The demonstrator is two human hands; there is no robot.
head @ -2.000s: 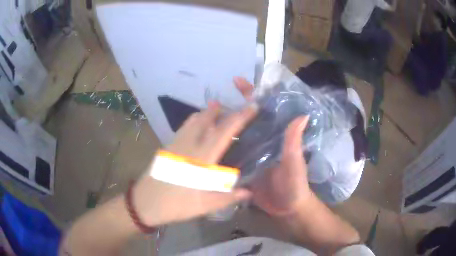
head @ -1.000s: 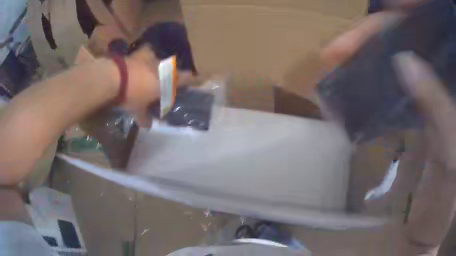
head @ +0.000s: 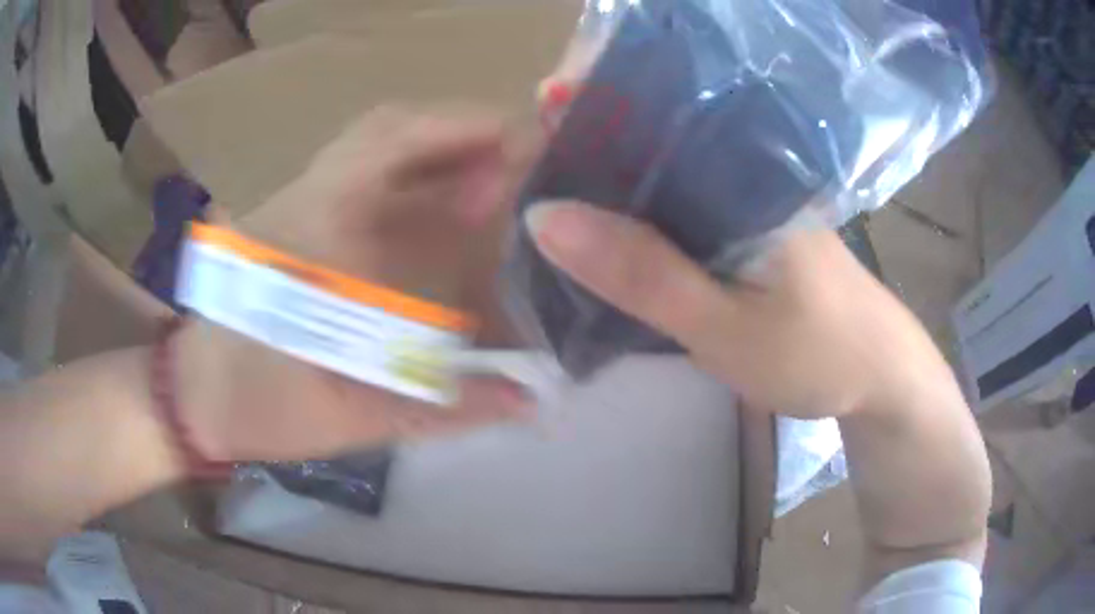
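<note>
My right hand [head: 745, 312] holds a large dark unit in a clear plastic bag [head: 684, 144] above the open carton [head: 751, 504], its thumb across the near face. Red marks show through the bag. My left hand [head: 348, 324], blurred, is left of the unit, thumb and fingers apart. A white label with an orange band [head: 318, 309] lies across the back of this hand. White foam [head: 600, 492] fills the carton. A small bagged dark item [head: 342, 477] lies at the foam's left end, partly hidden by my left hand.
A brown cardboard flap [head: 276, 96] rises behind the carton. A white printed carton [head: 1039, 300] stands at the right edge. Crinkled clear plastic [head: 807, 456] lies beside the carton's right wall. Another white printed box [head: 90, 576] shows at lower left.
My left hand has moved away from the small bagged item, toward the large unit. My right hand has brought the large unit left, over the carton. The camera view has shifted.
</note>
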